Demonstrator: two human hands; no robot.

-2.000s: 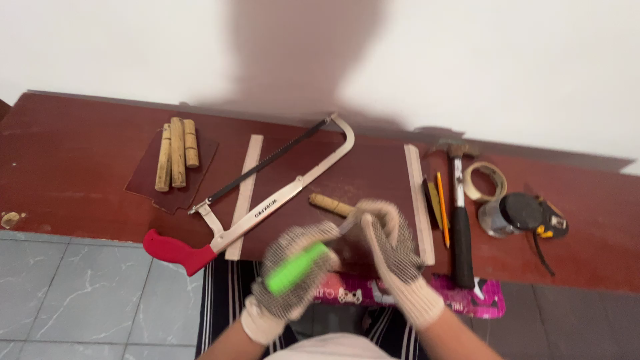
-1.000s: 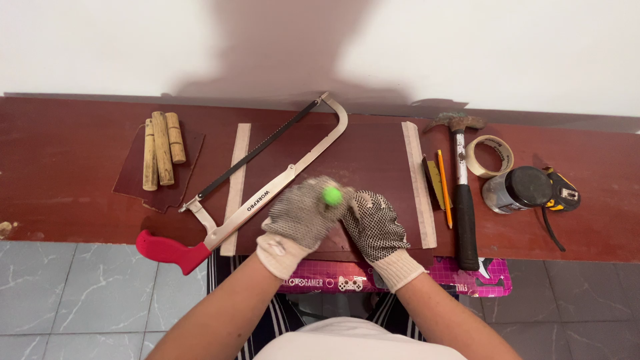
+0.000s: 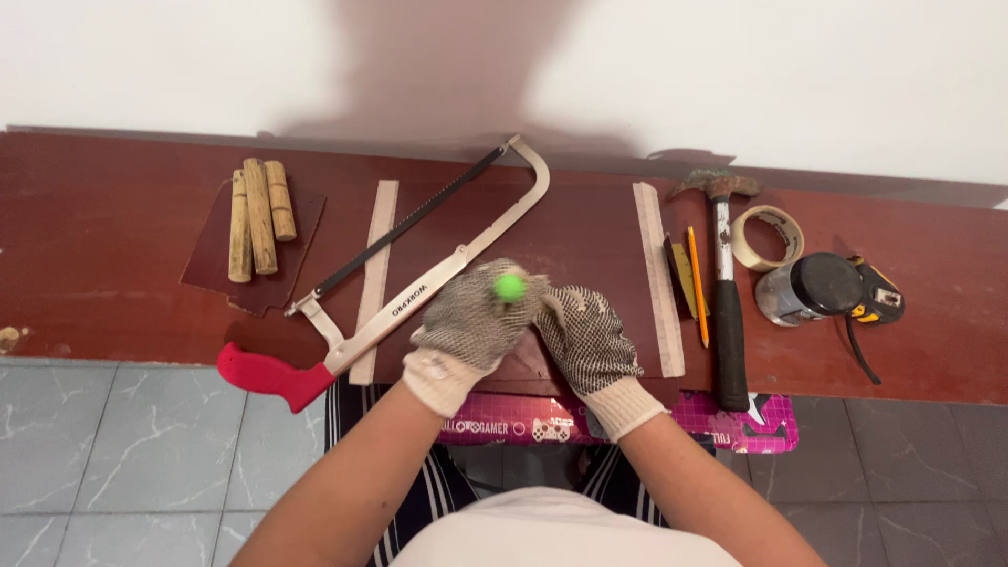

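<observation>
Both hands wear knit gloves with dark dots. My left hand [image 3: 480,311] is closed around a tool whose round bright green handle end [image 3: 509,288] points up toward the camera; its working end is hidden. Against it, at the right, my right hand [image 3: 589,339] is closed with its fingertips touching the left glove. Whatever lies between the fingers is covered by the gloves. Beneath both hands is a dark red board [image 3: 583,228] with masking tape strips along its left and right sides. A hacksaw [image 3: 441,276] with a red handle lies just left of my left hand.
Several cut bamboo pieces [image 3: 258,220] rest on a sandpaper sheet [image 3: 206,260] at left. At right lie a pencil [image 3: 698,287], a flat yellow-and-black piece [image 3: 682,276], a claw hammer [image 3: 728,315], a tape roll [image 3: 746,256], a black-lidded jar [image 3: 787,293] and a tape measure [image 3: 882,298].
The green handle, seen lengthwise two seconds ago, now points up toward the camera. A bamboo piece visible near my right hand then is now out of sight. The hands have drawn together.
</observation>
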